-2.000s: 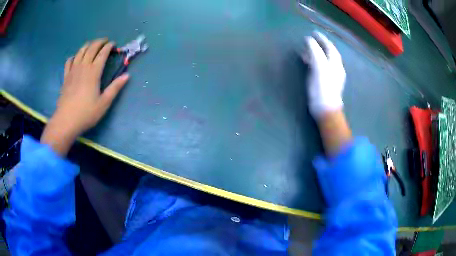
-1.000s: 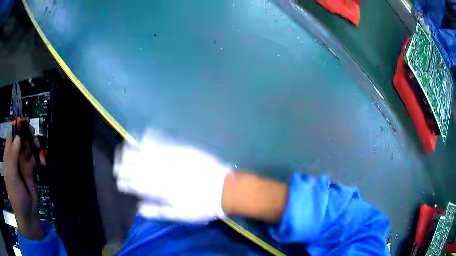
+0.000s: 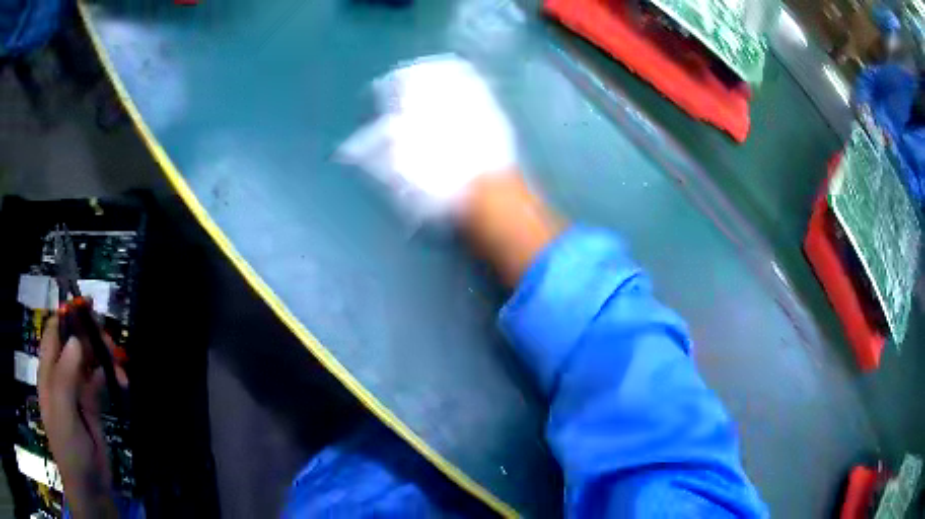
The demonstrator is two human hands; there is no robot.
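My left hand point(image 3: 76, 390) is bare, at the lower left beyond the bench edge, above a dark rack or tray. It is shut on cutters point(image 3: 69, 274) with orange bands and thin silver jaws pointing up. My right hand point(image 3: 441, 142), in a white glove, is blurred over the upper middle of the green bench mat point(image 3: 406, 294). Its fingers point left; whether anything lies under the palm is hidden. Tiny bright specks lie on the mat.
Green circuit boards point(image 3: 877, 228) sit on red supports point(image 3: 844, 274) along the right and top right. A dark tray with boards and white parts point(image 3: 39, 292) is at lower left. Yellow edging point(image 3: 274, 299) curves along the bench. A blue-clothed person point(image 3: 887, 101) is at far right.
My left hand went from the mat to above the tray, holding the cutters. My gloved right hand swept to the yellow edge, then up over the mat. The view has turned.
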